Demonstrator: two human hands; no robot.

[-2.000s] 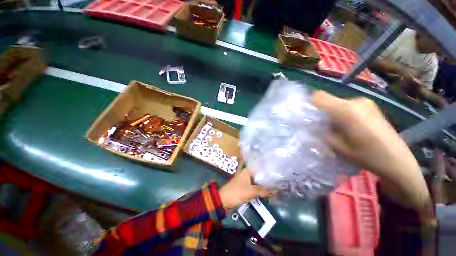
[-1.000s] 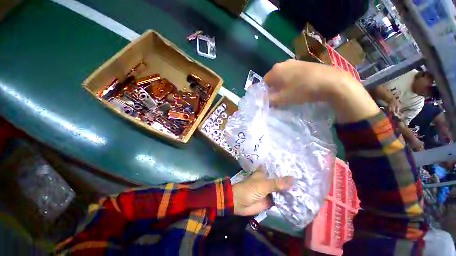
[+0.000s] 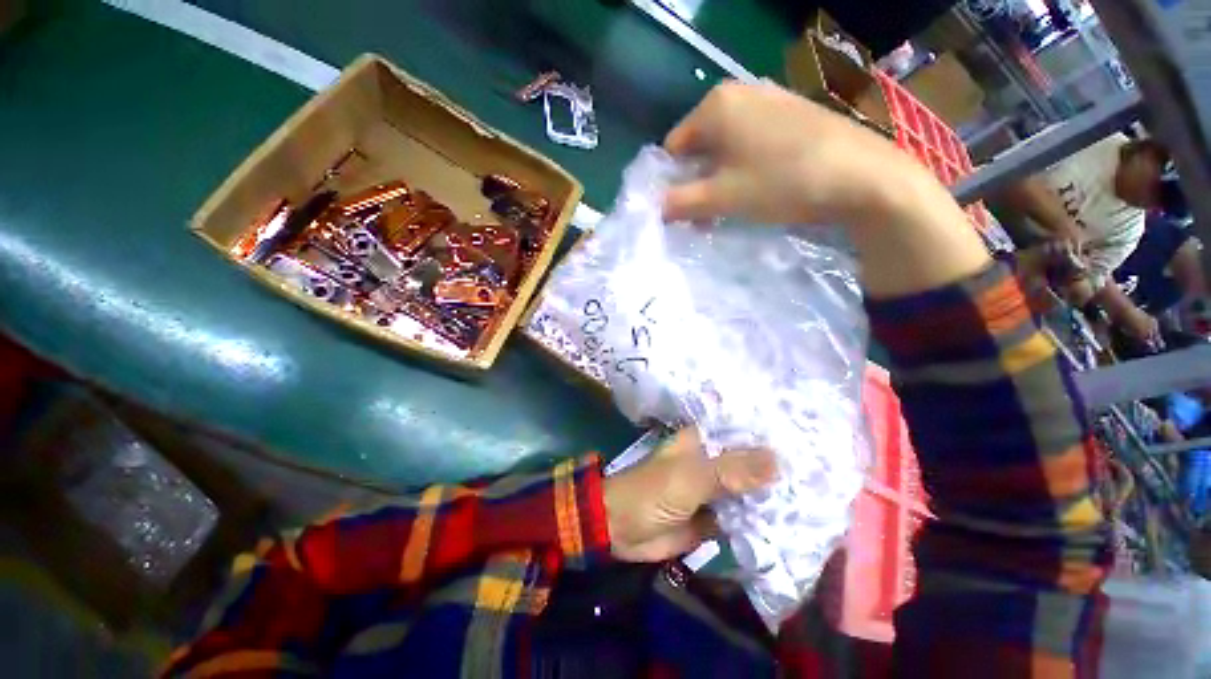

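A clear crinkled plastic bag [image 3: 784,385] with black handwriting hangs between my hands, full of small white parts. My right hand [image 3: 770,159] grips its upper edge. My left hand [image 3: 671,497] holds its lower left side, thumb pressed on the plastic. The bag covers most of the small cardboard box of white rings [image 3: 568,348], left of it. The large cardboard box [image 3: 438,126] holds copper-orange modules [image 3: 412,226]. A pale frame shows partly behind my left hand.
A pink tray [image 3: 883,531] lies behind the bag at the right. A partly assembled unit [image 3: 570,117] lies on the green belt. Another cardboard box [image 3: 834,66] and pink tray [image 3: 923,126] stand beyond. A person [image 3: 1102,219] sits at the far right, near a metal post.
The bag was bunched up at first and is now spread and hanging, with its parts low down. My right hand has moved up and left. The view has shifted closer to the boxes.
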